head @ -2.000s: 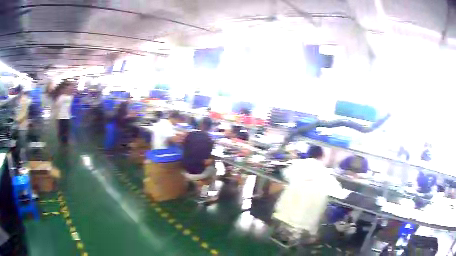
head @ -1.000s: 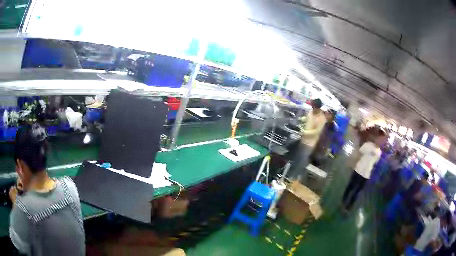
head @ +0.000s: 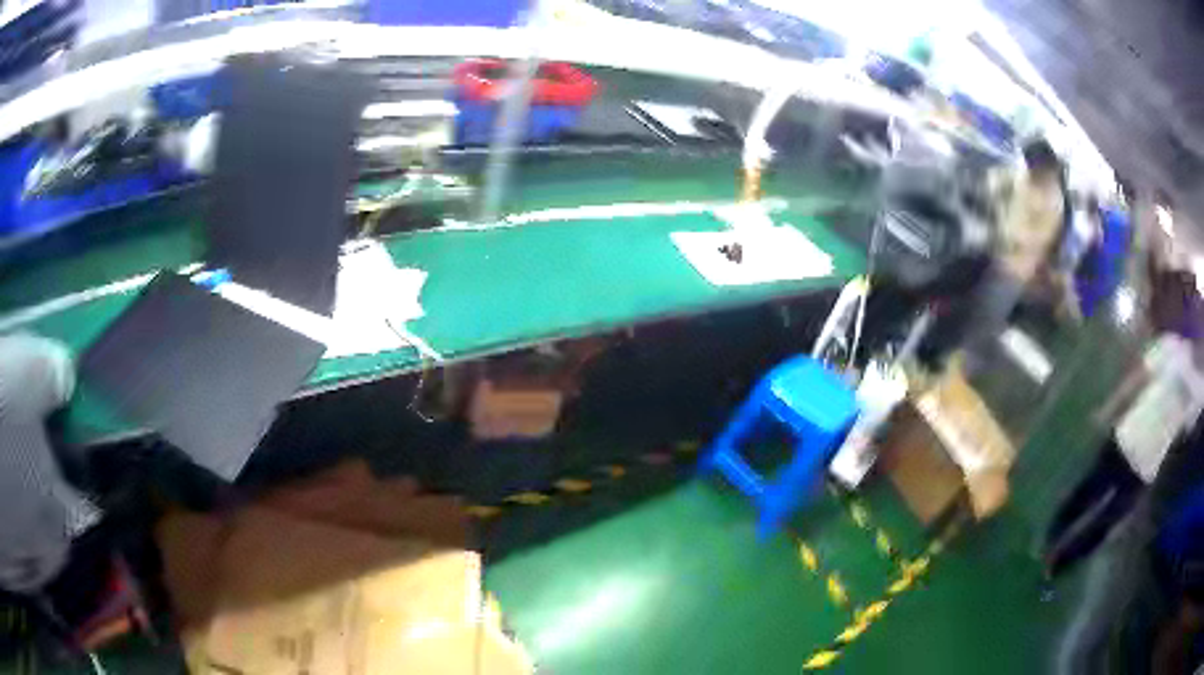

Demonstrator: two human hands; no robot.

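Neither of my hands is in view. The green bench (head: 568,270) crosses in front of me. On it, to the right, lies a white work sheet (head: 792,257) with a small heap of black pieces (head: 732,252). A tool with an orange-brown handle (head: 753,182) and a white hose stands at the sheet's back edge. At the left, a large black sheet (head: 198,369) lies tilted over the bench's front edge, and another (head: 280,178) stands upright behind it. Crumpled white material (head: 376,297) lies beside them. The picture is blurred.
A blue stool (head: 792,422) stands by the bench, with an open cardboard box (head: 944,448) to its right. Flattened cardboard (head: 357,607) lies on the floor below the bench. A person's grey sleeve (head: 33,435) is at the left edge. Other people stand at the right.
My view has swung from the aisle to the bench and now tilts lower. The stool, sheets and white work sheet appear nearer, and more floor cardboard shows. The seated person is mostly out of frame.
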